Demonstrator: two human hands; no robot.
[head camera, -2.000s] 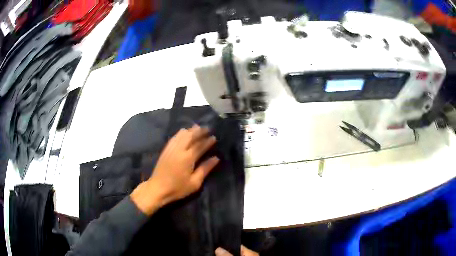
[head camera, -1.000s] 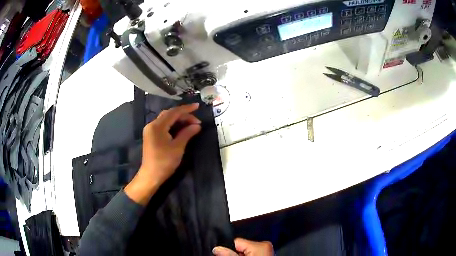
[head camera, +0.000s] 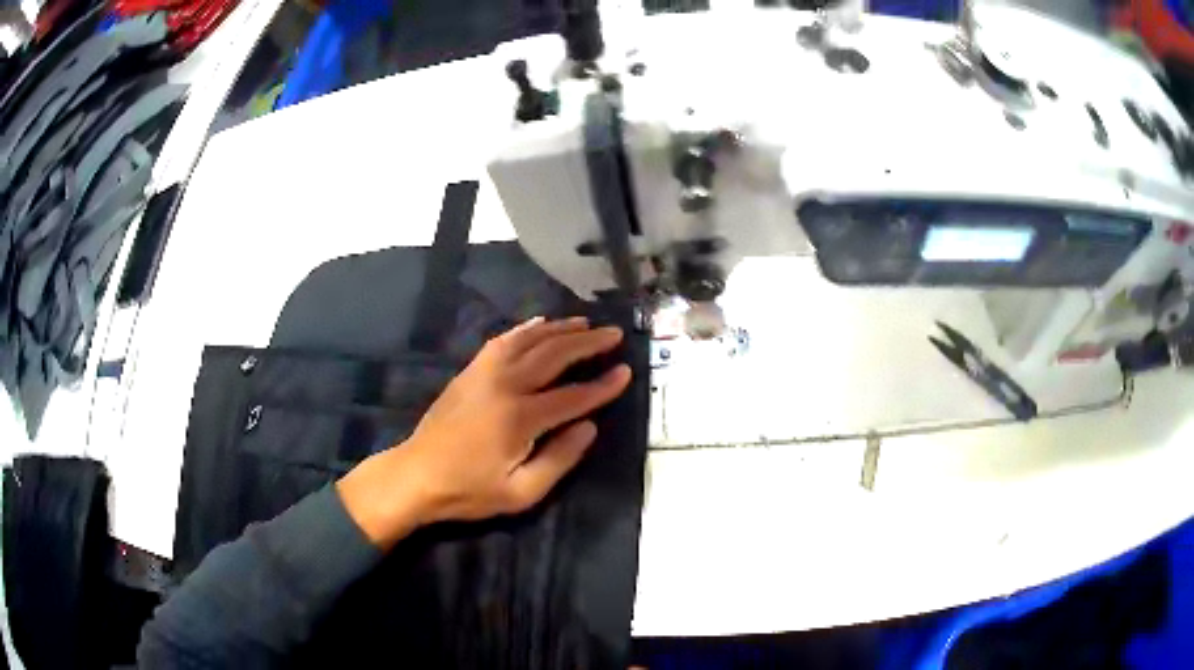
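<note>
A black bag panel (head camera: 380, 295) with a rounded corner lies on the white machine table, its right edge running up under the presser foot (head camera: 639, 312). My left hand (head camera: 504, 425) rests palm down on the panel, fingers apart, fingertips just below and left of the foot. A long black side strip (head camera: 622, 524) lies along the panel's right edge. The pocket panel (head camera: 295, 445) has small pale dots. A webbing tab (head camera: 452, 229) sticks out past the top edge. Of my right hand only a sliver of skin shows at the bottom edge.
The white sewing machine (head camera: 746, 170) stands across the back, with a lit control panel (head camera: 976, 244). Thread snips (head camera: 982, 373) lie on the bed, right of the needle. A blue bin (head camera: 1048, 602) is at lower right. Grey-black cut strips (head camera: 79, 223) are heaped at far left.
The view has shifted, so the machine sits further right. My left hand has flattened onto the cloth from a raised, curled pose. My right hand has almost left the bottom of the picture.
</note>
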